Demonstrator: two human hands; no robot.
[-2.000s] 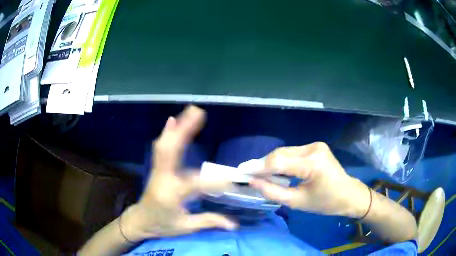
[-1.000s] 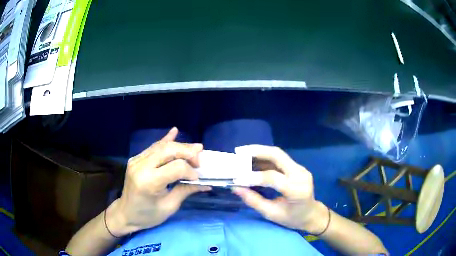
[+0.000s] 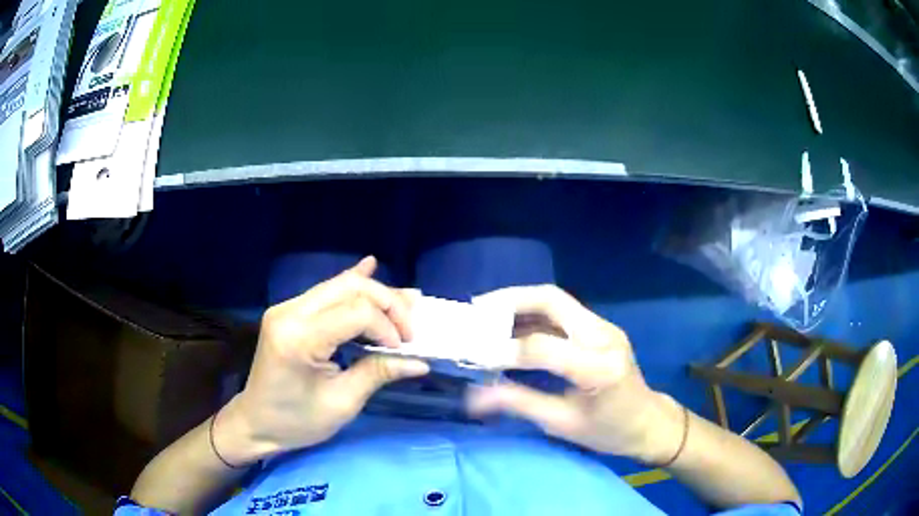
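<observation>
A white card piece, possibly a folded box panel (image 3: 458, 328), is held level over my lap, its top face showing and a thin edge below. My left hand (image 3: 327, 353) grips its left end, fingers on top and thumb beneath. My right hand (image 3: 574, 363) holds its right end, with fingers along the face and the thumb blurred below. The underside is hidden. Printed retail boxes with a lime-green strip (image 3: 151, 76) lie at the bench's left, beside another stack (image 3: 35, 131).
The green bench (image 3: 453, 81) has a metal front edge. A clear bag with white bits (image 3: 781, 257) hangs at its right edge, near a thin white stick (image 3: 810, 102). A brown carton (image 3: 121, 383) is at lower left. A wooden stool (image 3: 867, 408) stands at lower right.
Since two seconds ago, my left hand has closed onto the left end of the white piece. Over the last second both hands stay nearly in place, and my right thumb moves.
</observation>
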